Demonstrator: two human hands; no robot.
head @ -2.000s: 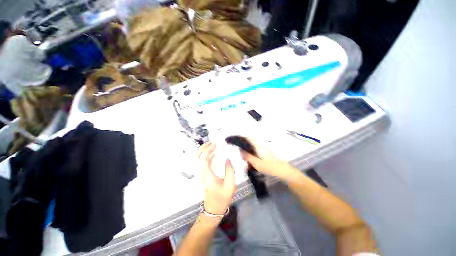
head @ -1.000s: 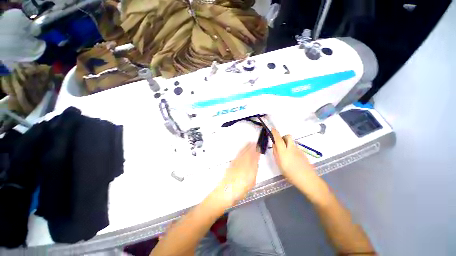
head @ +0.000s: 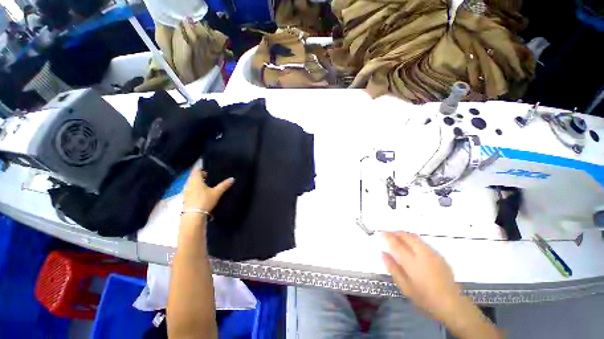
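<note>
Flat black garment panels point(head: 271, 179) lie stacked on the white table left of the sewing machine. My left hand point(head: 202, 192) is at the left edge of this stack, thumb and fingers spread; whether it grips a layer cannot be told. My right hand point(head: 417, 268) is over the table's front part, below the needle area point(head: 394, 192), slightly blurred, with nothing seen in it. A small black strip point(head: 508, 212) lies on the bed under the machine arm point(head: 530, 173). Yellow-green and blue thread snips point(head: 553, 257) lie right of it.
A tied black bundle point(head: 126, 192) lies beside a grey fan box point(head: 79, 139) at the left. Tan bundles point(head: 437, 53) stand behind the table. A ruler-marked edge point(head: 318, 278) runs along the front. A red stool point(head: 63, 281) and blue crate point(head: 119, 311) are below left.
The view has swung left. My hands have parted and let go of the black strip, which now lies under the arm. My left hand has moved to the black panels.
</note>
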